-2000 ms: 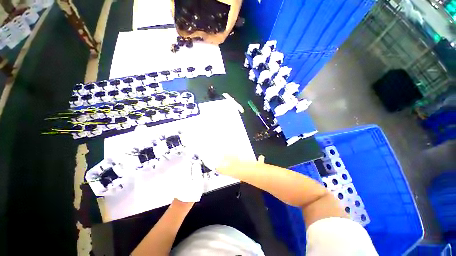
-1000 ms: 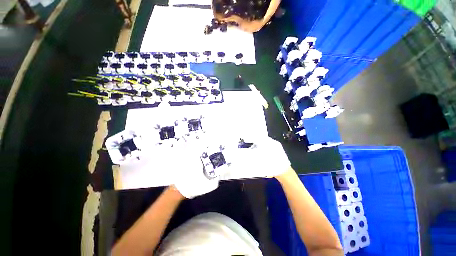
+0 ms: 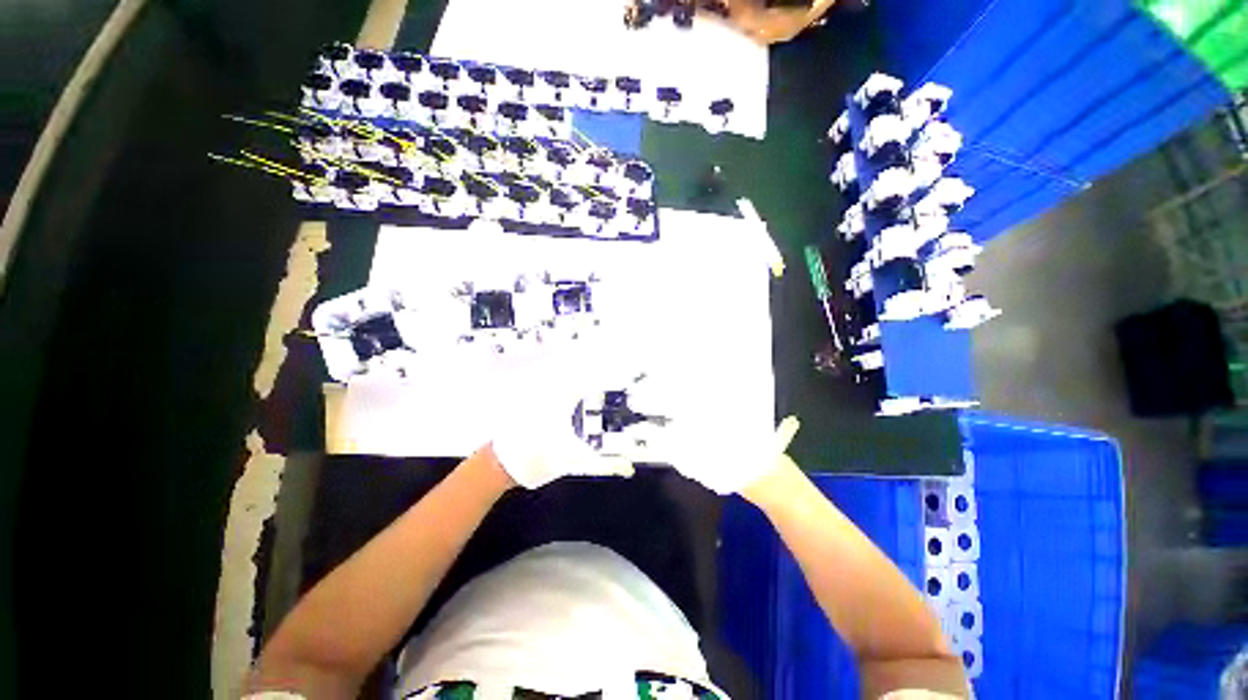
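My left hand (image 3: 548, 445), white-gloved, holds a white housing with a black insert (image 3: 616, 410) at the near edge of the white work sheet (image 3: 698, 308). My right hand (image 3: 725, 449), also white-gloved, is at the right side of that housing, its fingers reaching to it. The glove blends into the sheet, so whether it grips a small part cannot be told. Three more white housings with black inserts lie on the sheet: one at the left (image 3: 372, 335), one in the middle (image 3: 493, 311) and one right of it (image 3: 572, 298).
Black-and-white sub-assemblies (image 3: 479, 110) stand in rows beyond the sheet, with yellow-green leads (image 3: 260, 167) sticking out left. Stacked white units (image 3: 897, 239) stand on blue at right. A green-handled screwdriver (image 3: 819, 274) lies beside them. A blue crate (image 3: 1054, 547) holds white housings at lower right.
The view has shifted, so the bench items sit higher and further right. My right hand has moved from beside the held housing to its right edge. The three other housings remain on the sheet.
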